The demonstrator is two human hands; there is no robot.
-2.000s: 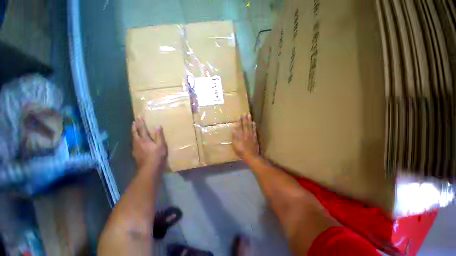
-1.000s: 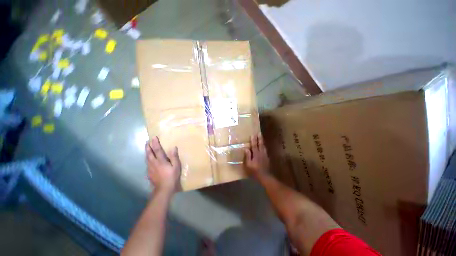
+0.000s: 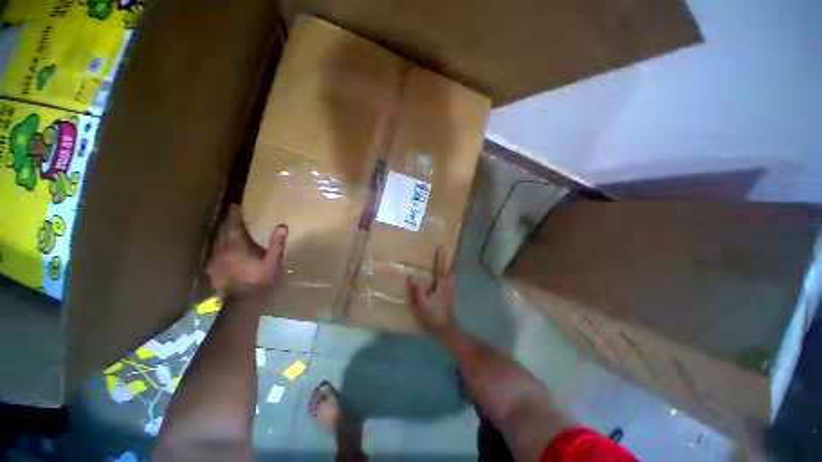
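Observation:
A taped carton (image 3: 306, 217), plain brown with a white label and a strip of tape down its top, is in front of me, tilted in view. My left hand (image 3: 245, 257) grips its near left side, with the thumb on top and the fingers at the edge. My right hand (image 3: 433, 298) lies at its near right part, fingers on the surface. The carton's underside is hidden.
A large brown carton (image 3: 162, 180) stands close on the left, with a wide flap behind. Yellow gift boxes (image 3: 45, 180) are at far left. Another carton (image 3: 667, 280) is at right by the white wall (image 3: 631, 108). Yellow and white scraps (image 3: 144, 370) lie on the floor.
The held carton has moved from above the scrap-strewn floor to beside the large brown carton and its flap. It is now turned clockwise. Both hands stay on it.

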